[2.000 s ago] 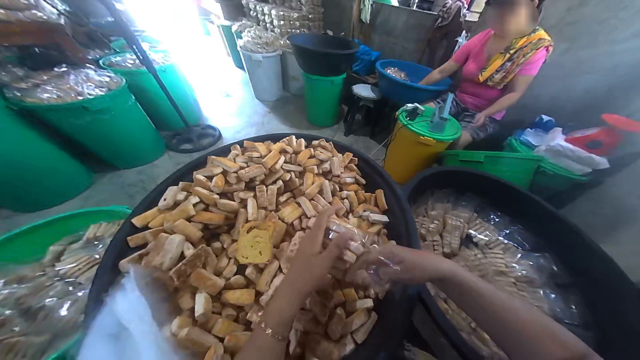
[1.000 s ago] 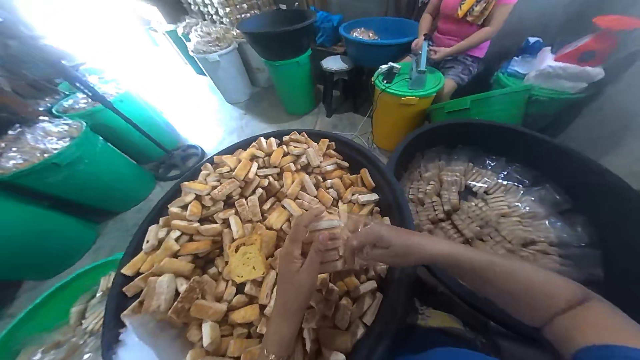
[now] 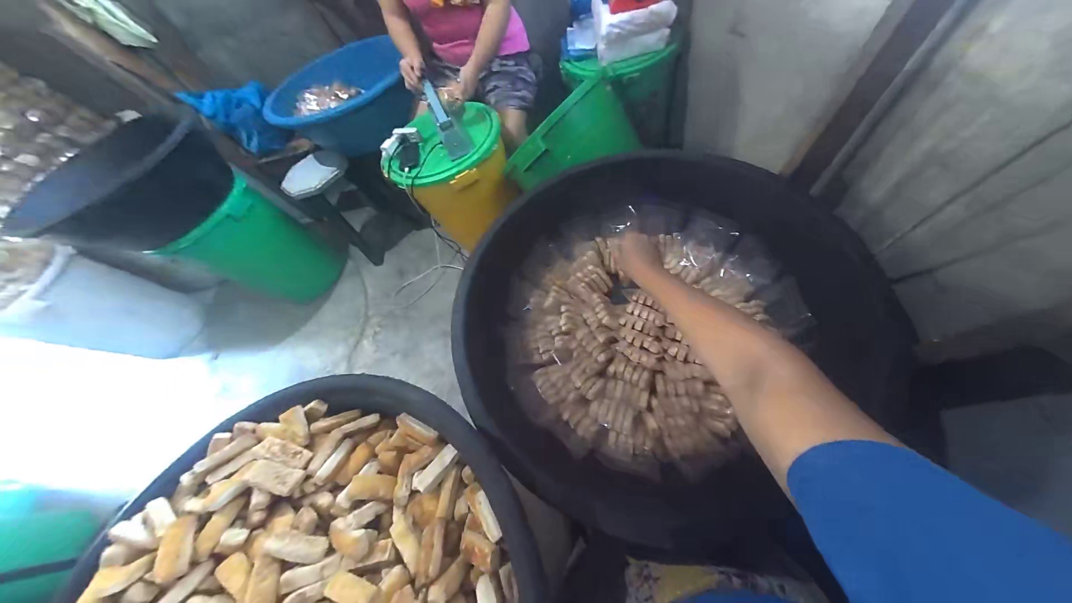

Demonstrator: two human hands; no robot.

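My right hand [image 3: 638, 255] reaches into a large black tub [image 3: 479, 368] on the right, at the far side of a ring of clear plastic bags filled with bread pieces [image 3: 628, 389]. Its fingers are blurred and partly hidden, so whether it holds a bag cannot be told. A second black tub [image 3: 368, 389] at lower left is heaped with loose toasted bread sticks [image 3: 297, 502]. My left hand is outside the view.
Beyond the tubs, a person [image 3: 469, 38] sits holding a hand sealer [image 3: 448, 121] over a yellow bucket with a green lid [image 3: 469, 167]. A blue basin [image 3: 343, 109], a stool [image 3: 314, 173] and green bins [image 3: 268, 243] stand nearby. A cord crosses the floor.
Both hands were together over the loose bread; now my right hand is in the tub of bags and my left is out of sight. The view has swung right.
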